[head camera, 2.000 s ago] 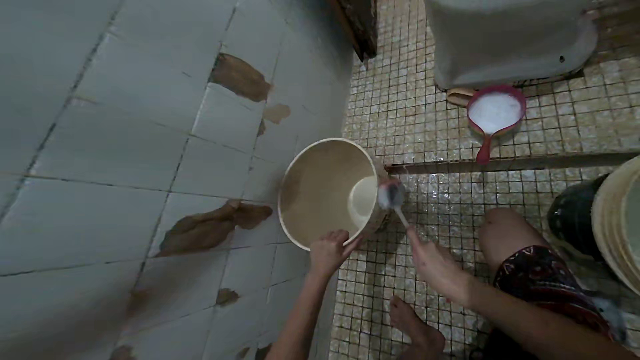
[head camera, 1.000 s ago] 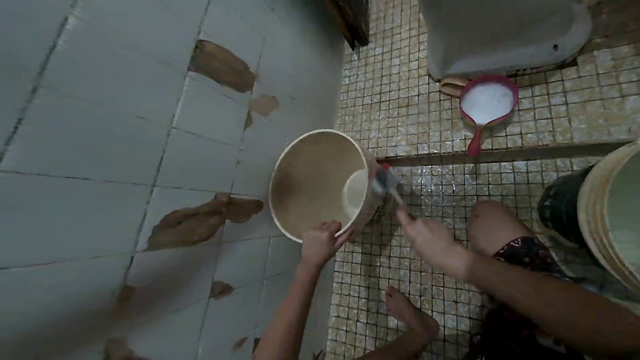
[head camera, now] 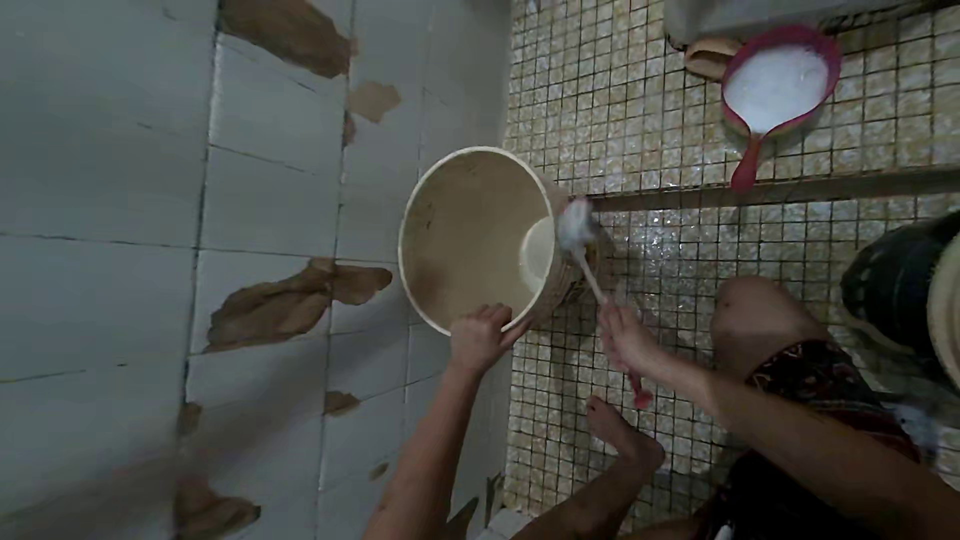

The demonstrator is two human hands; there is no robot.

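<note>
A cream plastic bucket stands on the mosaic tile floor against the wall, its open mouth toward me. My left hand grips its near rim, fingers over the edge. Held by the handle in my right hand is a long-handled scrubbing brush with a pinkish handle end. Its head, white with foam and blurred, is at the bucket's right outer side. A pink dipper full of white suds rests on the floor at the upper right.
A grey-tiled wall with brown bare patches borders the left. A low ledge crosses the floor below the dipper. Beside the dipper lies a tan object. A dark container and a pale rim stand at the right, near my knee.
The brush head has shifted along the bucket's outer side, and my right hand has moved with it. My left hand stays on the rim.
</note>
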